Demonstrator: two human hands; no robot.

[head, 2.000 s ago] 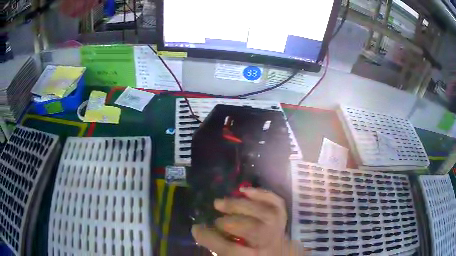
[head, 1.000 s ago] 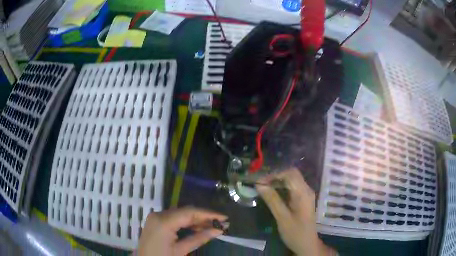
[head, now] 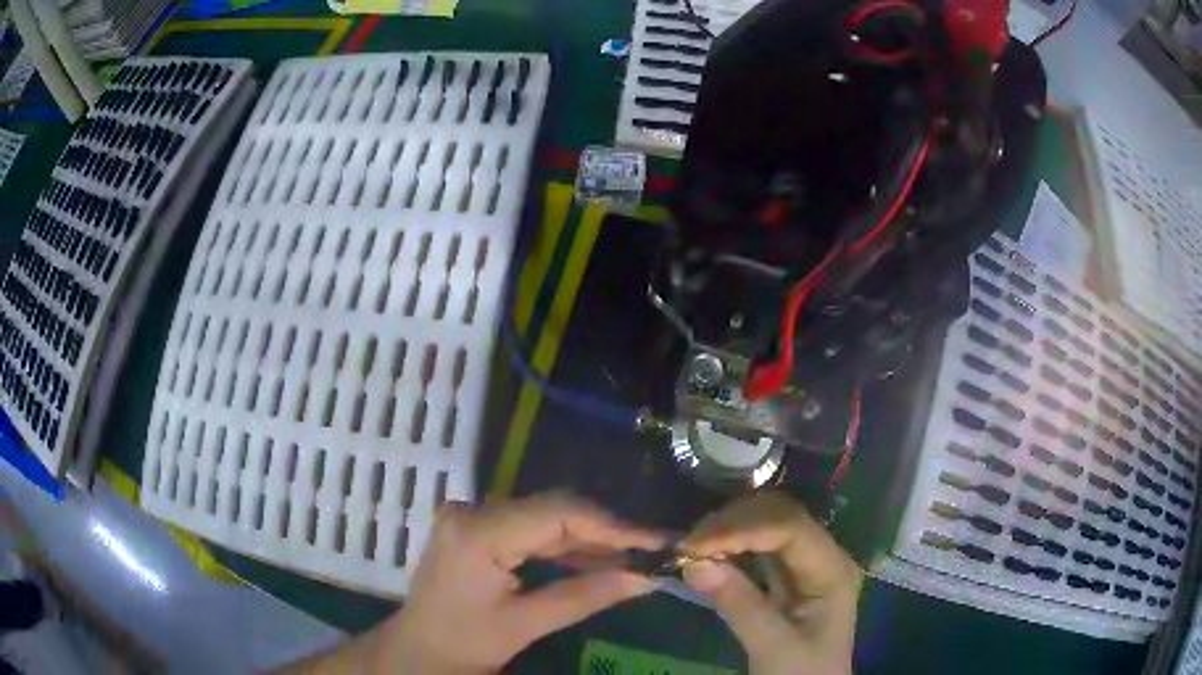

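My left hand (head: 508, 580) and my right hand (head: 778, 580) meet at the lower centre, in front of the fixture. Their fingertips pinch a small dark module (head: 659, 562) between them, mostly hidden by the fingers. The black test fixture (head: 817, 158) stands just beyond, with red wires and a small metal pressure head (head: 718, 376). Under the head is a bright round seat (head: 728, 455) with a pale centre. A blue tube (head: 560, 392) runs to the seat from the left. The red handle (head: 977, 20) is up at the top right edge.
A white tray (head: 345, 297) at left has mostly empty slots, a few dark-filled at its top right. Filled trays stand at far left (head: 99, 198) and right (head: 1055, 462). A small silvery box (head: 612, 174) lies left of the fixture. A green label (head: 653, 659) is at the bottom edge.
My right hand has moved from the seat towards my left hand, and their fingertips now meet at the dark module. The view has tilted down, so the fixture sits higher and further right.
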